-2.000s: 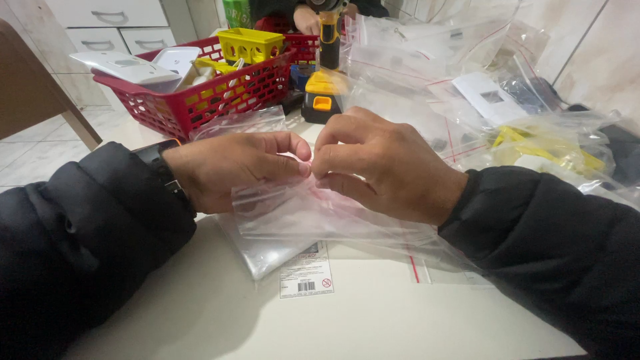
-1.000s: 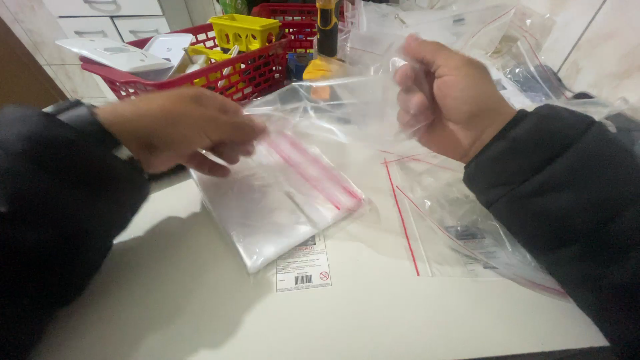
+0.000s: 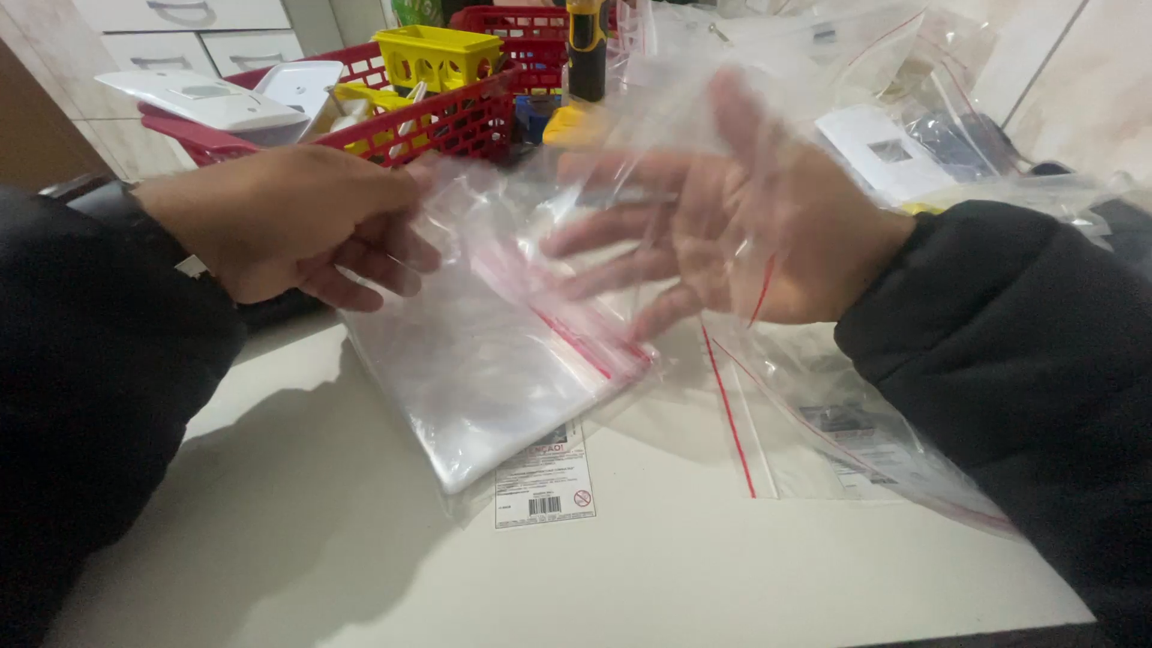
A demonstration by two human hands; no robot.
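Observation:
My left hand (image 3: 306, 225) pinches the upper edge of a clear plastic zip bag near the centre. My right hand (image 3: 747, 198) is spread, fingers apart and blurred, with clear film over its palm; the fingers may be inside the bag. Below lies a stack of clear zip bags (image 3: 468, 387) with red closure strips, tilted on the white table. Partly beneath the stack is a printed paper label (image 3: 544, 490) with a barcode. Another clear zip bag (image 3: 783, 459) with a red strip lies to the right, near my right sleeve, with a printed paper visible through it.
A red plastic basket (image 3: 450, 117) at the back left holds white plates (image 3: 202, 99) and a yellow plastic bin (image 3: 438, 56). Beside it stands a black and yellow cordless tool (image 3: 587, 54). More clear bags and a white paper (image 3: 886, 153) are piled at the back right.
My hands were together at the bag two seconds ago, then moved apart. My right hand was closed on the film one second ago; its fingers are now spread behind or within it.

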